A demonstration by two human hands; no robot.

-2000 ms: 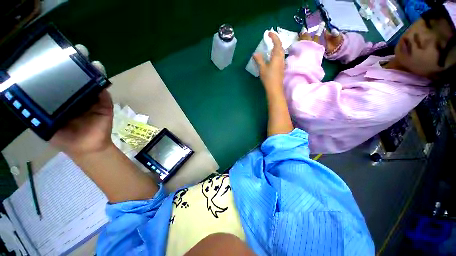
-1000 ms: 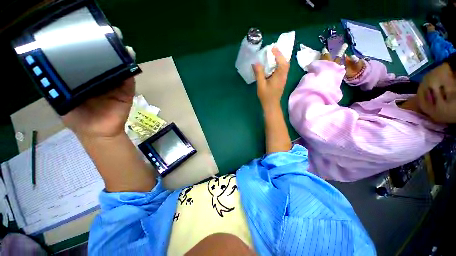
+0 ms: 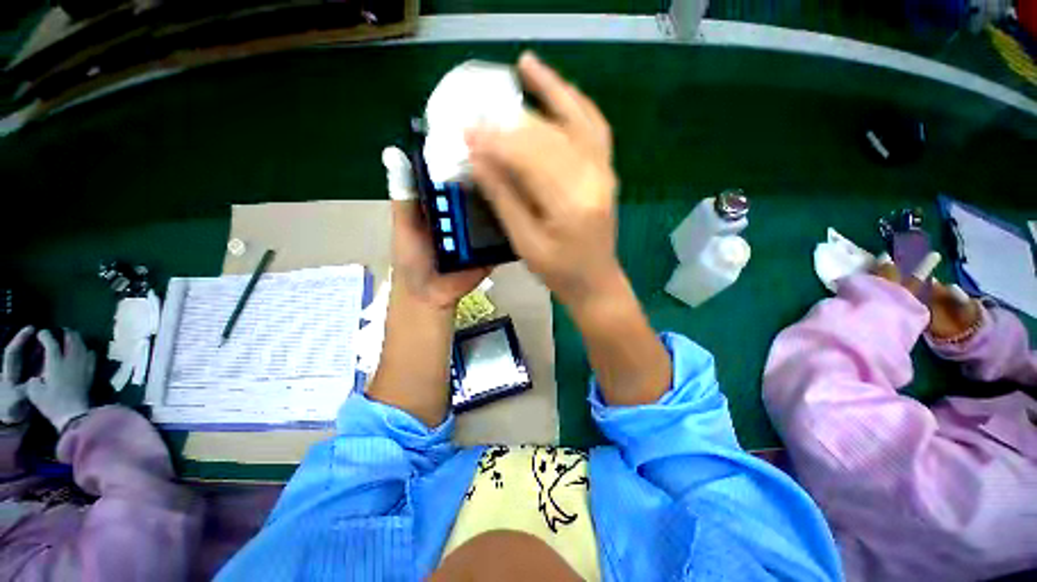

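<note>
My left hand (image 3: 419,244) holds a black display unit (image 3: 444,227) up above the bench, with a white finger cot on one finger. A blue strip with pale buttons shows on the unit. My right hand (image 3: 557,182), blurred, holds a white wiping cloth (image 3: 469,108) over the unit's screen, which is mostly hidden behind cloth and hand. A second display unit (image 3: 490,362) lies screen up below my hands, beside a yellow patterned piece (image 3: 474,306).
A record sheet (image 3: 273,364) with a pen (image 3: 247,298) lies left on cardboard (image 3: 307,227). A metal-topped bottle (image 3: 707,225) and a white-capped bottle (image 3: 708,271) stand right. Neighbours in pink smocks work on both sides; a clipboard (image 3: 987,256) is far right. A pale rail (image 3: 546,31) runs behind.
My right hand has come from beside the bottles with the cloth onto the held unit. The view has turned, and the left neighbour's gloved hands now show.
</note>
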